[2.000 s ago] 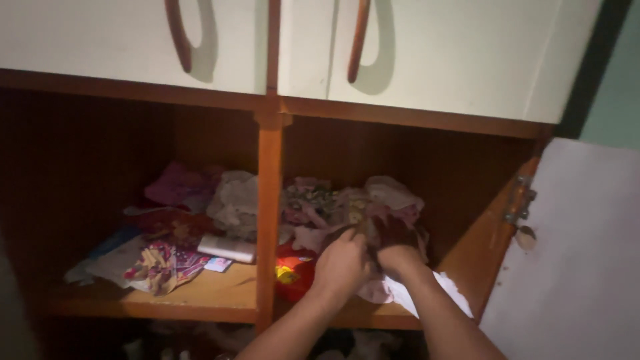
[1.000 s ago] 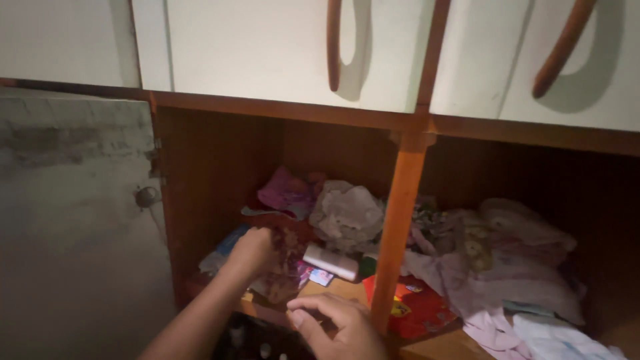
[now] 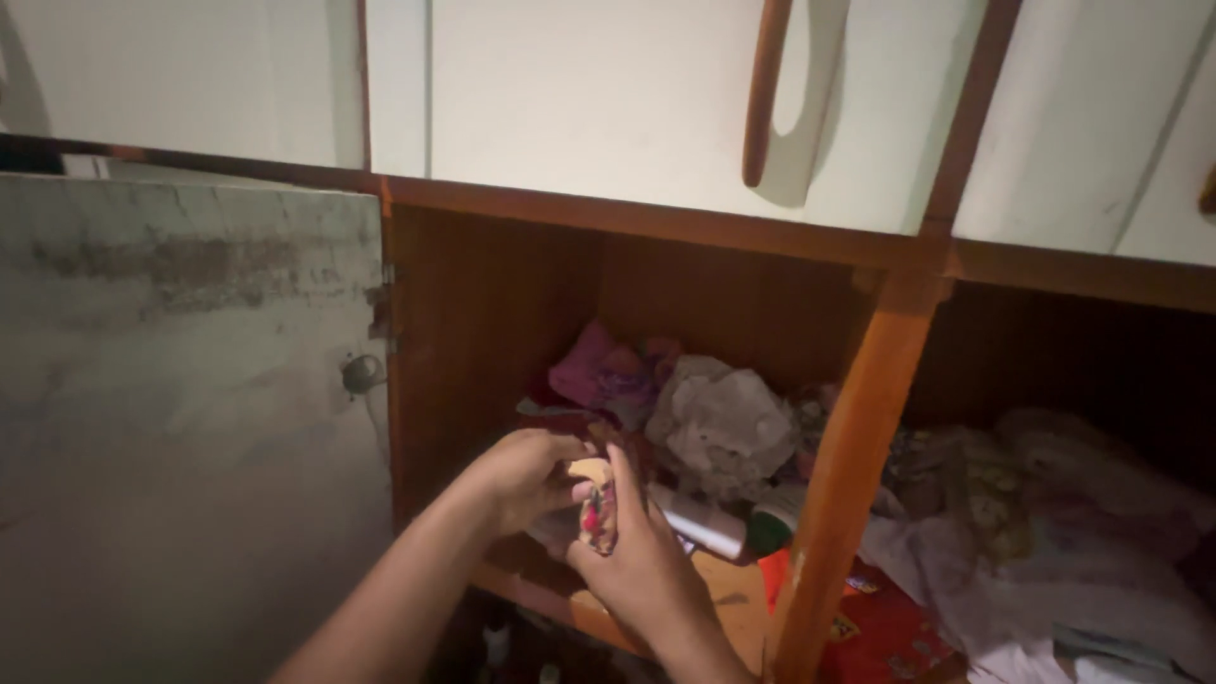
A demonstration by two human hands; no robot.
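A small bundle of patterned cloth (image 3: 598, 513) in cream, pink and red is between my two hands, in front of the left compartment. My left hand (image 3: 532, 480) grips its left side with bent fingers. My right hand (image 3: 641, 560) holds it from the right, fingers pointing up. Just behind lie a crumpled whitish cloth (image 3: 724, 423) and a pink cloth (image 3: 594, 366). A white cylindrical container (image 3: 703, 524) with a green end rests on its side to the right of my right hand.
A wooden post (image 3: 855, 465) divides the cabinet. Right of it are a red packet (image 3: 879, 622) and heaped pale clothes (image 3: 1054, 551). An open, stained door (image 3: 190, 427) stands at left. White doors (image 3: 608, 95) with wooden handles are above, and small items sit in the dark space below.
My hands, apart one second ago, have come together around the patterned cloth. Two seconds ago both were among the clothes in the right compartment. The view has shifted left.
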